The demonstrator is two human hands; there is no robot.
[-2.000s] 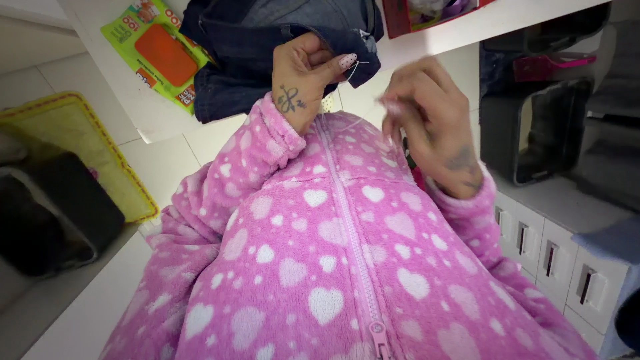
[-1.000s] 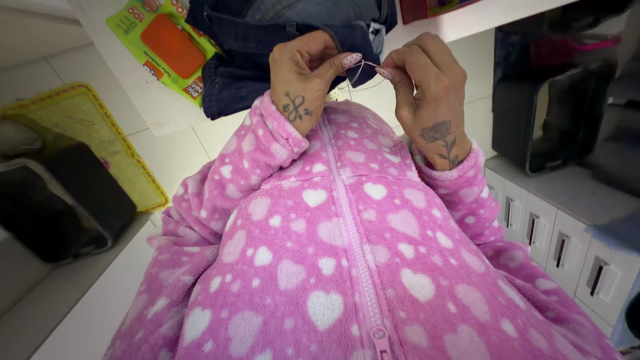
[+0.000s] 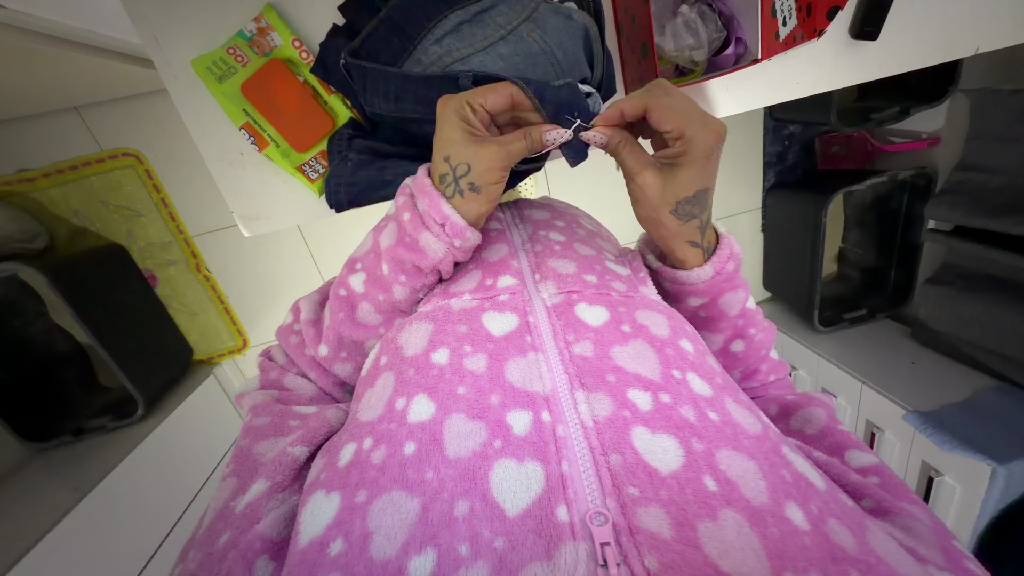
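Dark blue jeans (image 3: 376,96) lie bunched at the table's edge, their waistband toward me. My left hand (image 3: 488,144) pinches the waistband's end, with white thread at its fingertips. Close by on the right, my right hand (image 3: 672,160) has thumb and forefinger closed on a thin sewing needle (image 3: 582,122), which meets the thread between both hands. The fingertips of the two hands nearly touch. Where the needle's point lies against the denim is too small to tell.
A green wipes packet (image 3: 288,104) with an orange lid lies left of the jeans on the white table (image 3: 232,180). Right of them stands a red box (image 3: 636,48) holding plastic and purple ribbon. Black open bins (image 3: 872,240) and white drawers flank me.
My right hand was blurred and apart from the left two seconds ago; it has come in beside the left hand. The left hand stays at the waistband.
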